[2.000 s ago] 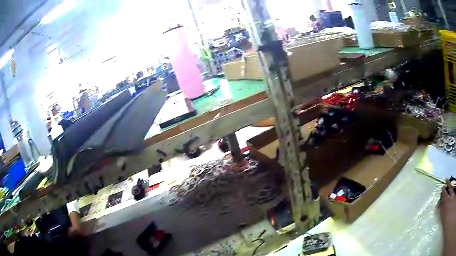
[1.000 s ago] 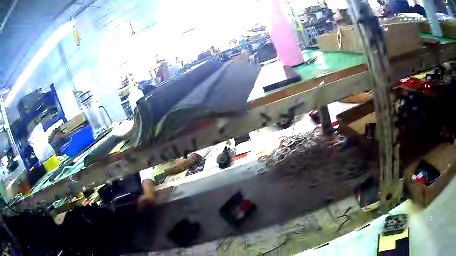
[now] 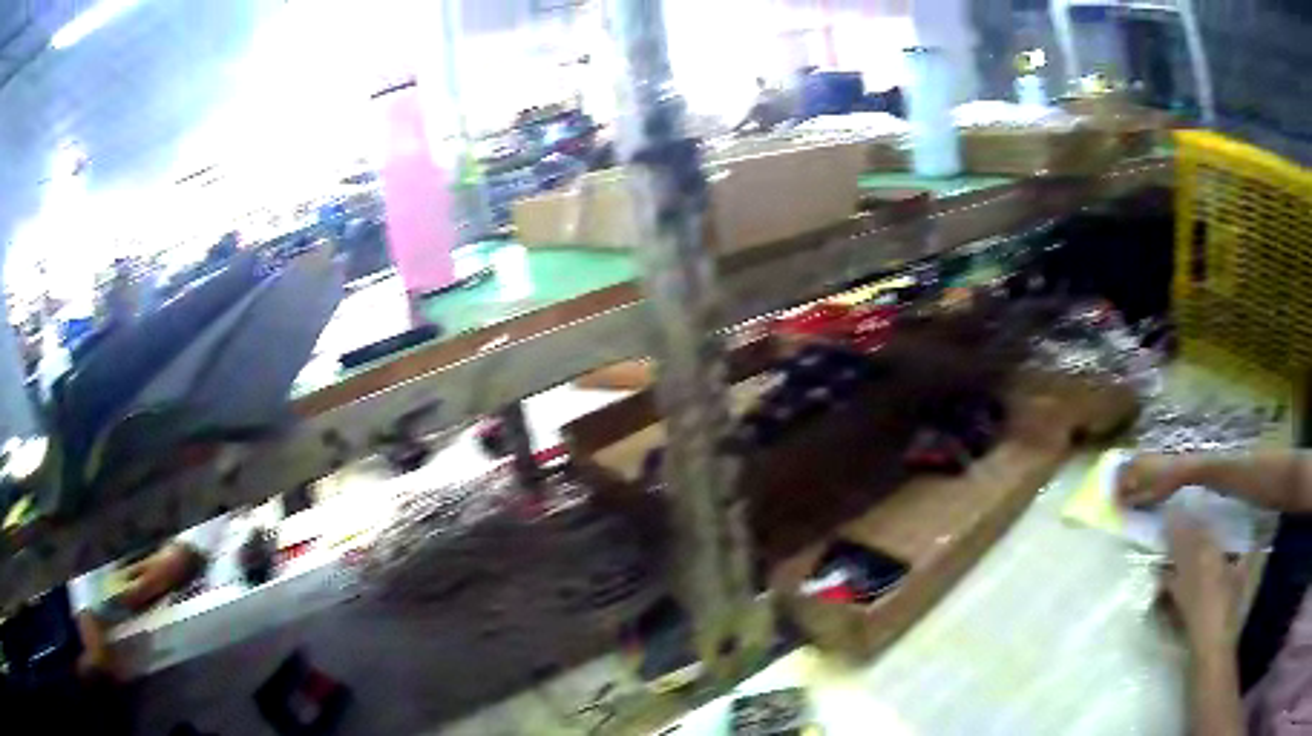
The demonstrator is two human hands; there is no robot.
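Neither of my hands is in view. The brown cardboard tray [image 3: 921, 582] lies beside the metal post, on its right. A black unit with red and white parts [image 3: 856, 572] sits in the tray's near end, and another dark unit [image 3: 957, 431] is further back in it. A small speckled parts box [image 3: 770, 713] is cut off by the bottom edge. A black unit with red [image 3: 302, 693] lies on the grey lower board [image 3: 446, 647]. The picture is blurred.
A scuffed metal post [image 3: 688, 360] crosses the middle, under and over the green-topped shelf [image 3: 554, 288]. At right, another person's hands [image 3: 1173, 503] are on pale paper [image 3: 1096, 496]. Another person's hand [image 3: 158, 575] is at left. A yellow crate [image 3: 1245, 273] stands far right.
The view swung left, then back right. The tray and post now stand left of where they were at first. The person's two hands at the paper and the yellow crate show more fully.
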